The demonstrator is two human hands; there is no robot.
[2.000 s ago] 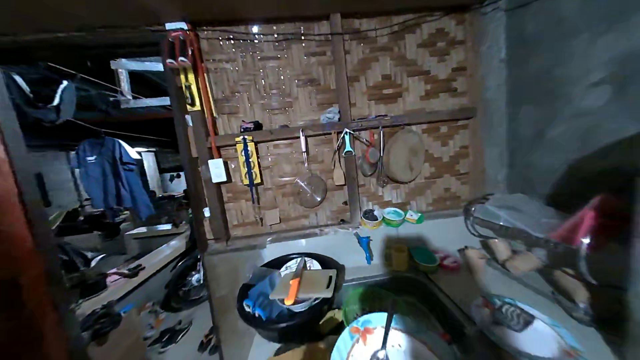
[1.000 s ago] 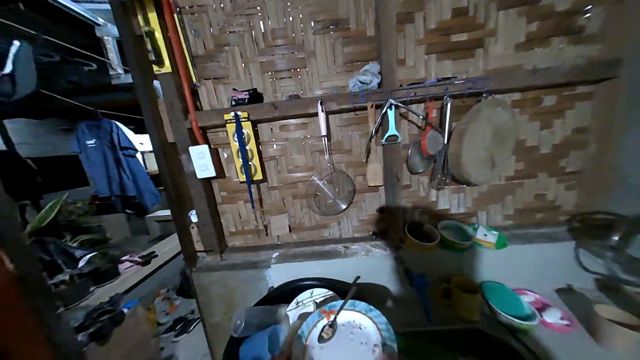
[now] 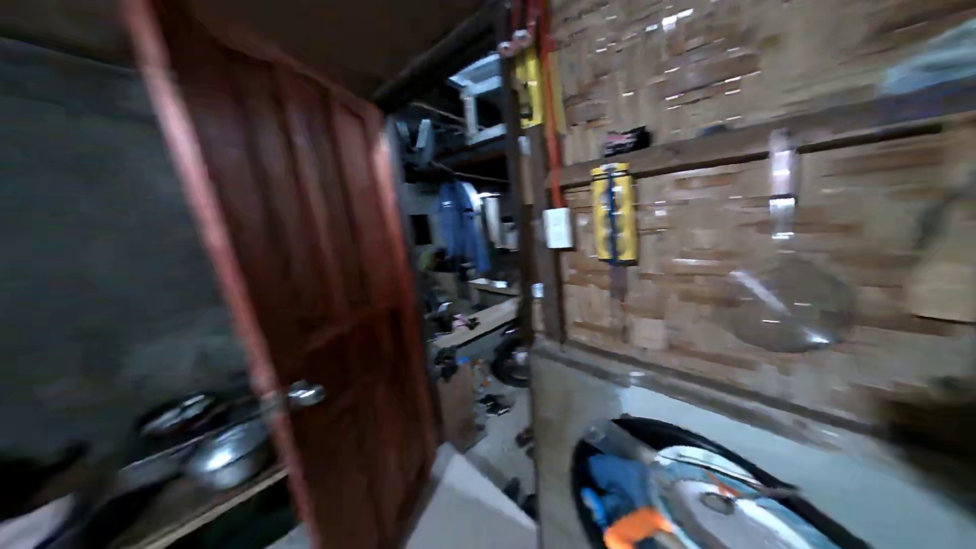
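Neither of my hands shows in the head view. At the lower right a black basin [image 3: 585, 476] holds a plate [image 3: 724, 515] with a spoon on it, a blue plastic cup [image 3: 616, 482] and a thing with an orange handle [image 3: 637, 528]. A wire-mesh strainer [image 3: 793, 305] hangs on the woven bamboo wall above the basin, blurred. To its left hangs a yellow holder [image 3: 625, 217] with a dark blue strip down its middle.
A red wooden door [image 3: 343, 305] with a round metal knob [image 3: 306, 393] stands ajar at the left. Behind it, a metal pot [image 3: 229, 456] sits on a wooden shelf. Through the doorway are a hanging blue garment [image 3: 461, 225], a wheel [image 3: 509, 358] and footwear on the floor.
The view has swung left, bringing the door and pot into sight. One second ago, the basin's orange-handled thing was not visible; two seconds ago it lay by a cutting board there.
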